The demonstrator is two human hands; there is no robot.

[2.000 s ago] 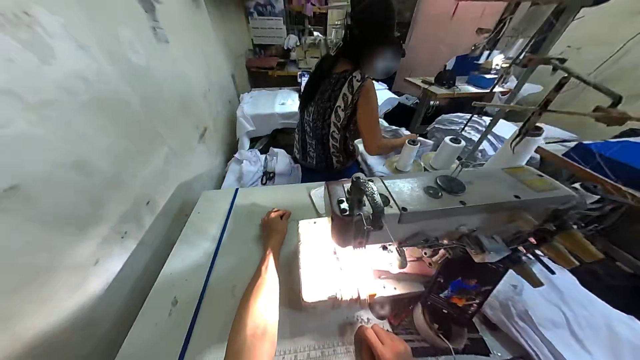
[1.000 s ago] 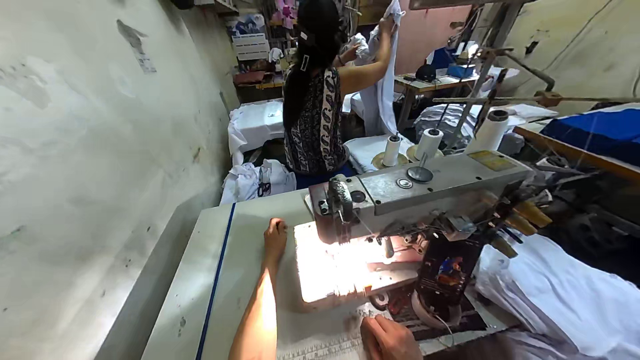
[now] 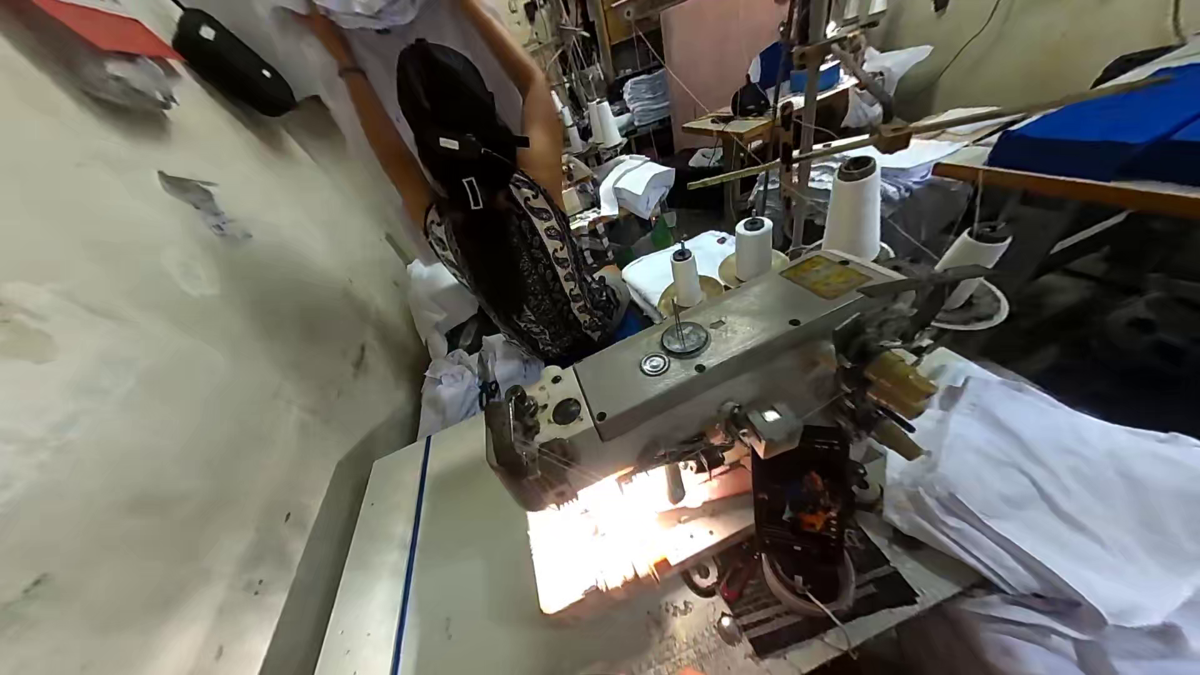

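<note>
Neither my left hand nor my right hand can be made out; only a tiny skin-toned sliver shows at the bottom edge, too little to identify. An industrial sewing machine (image 3: 694, 375) stands on a pale worktable (image 3: 469, 562), its lamp brightly lighting the bed plate (image 3: 609, 548). On the machine's right side sits a black plastic box (image 3: 804, 497) with small coloured items inside. Below it is a roll of white tape or band (image 3: 811, 591). White fabric (image 3: 1050, 487) lies heaped to the right of the machine.
A co-worker (image 3: 525, 253) sits beyond the machine with both arms raised, holding white cloth. Thread cones (image 3: 851, 211) stand behind the machine head. A stained wall (image 3: 187, 375) borders the left side. Blue fabric (image 3: 1097, 127) lies on a table at the upper right.
Both my hands, earlier on the worktable left of and in front of the machine bed, are out of view. The co-worker's arms are raised higher with white cloth. The view has tilted and shifted.
</note>
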